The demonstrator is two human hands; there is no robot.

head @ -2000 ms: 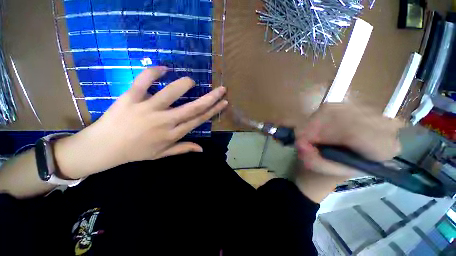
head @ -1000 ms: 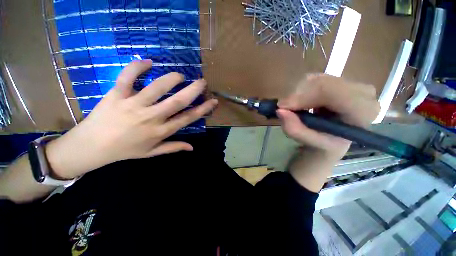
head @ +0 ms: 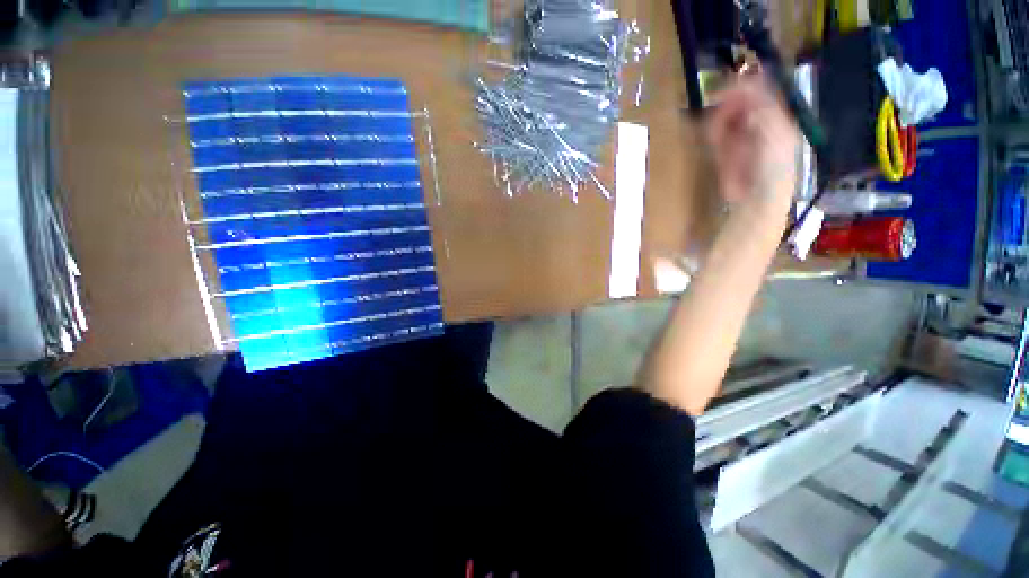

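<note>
The blue solar cell piece [head: 322,215] lies flat on the brown tabletop, its lower edge over the table's front edge. Silvery lines cross it, and thin connecting wires project past both sides. My right hand [head: 754,141] is blurred at the upper right, by the dark soldering iron stand [head: 711,51]. It appears closed around the black handle of the soldering iron [head: 793,93]; the iron's tip cannot be made out. My left hand is out of the picture; only part of the left forearm shows at the lower left edge.
A pile of short ribbons [head: 553,113] and a white strip [head: 629,209] lie right of the cell. Long ribbons [head: 51,243] lie at left. A teal mat [head: 339,11] is at the far side. A red container [head: 863,238] and yellow scissors handles [head: 889,141] are at right.
My left hand has left the cell and the picture. My right hand has moved with the iron from beside the cell to the upper right. The view has shifted, showing the whole cell.
</note>
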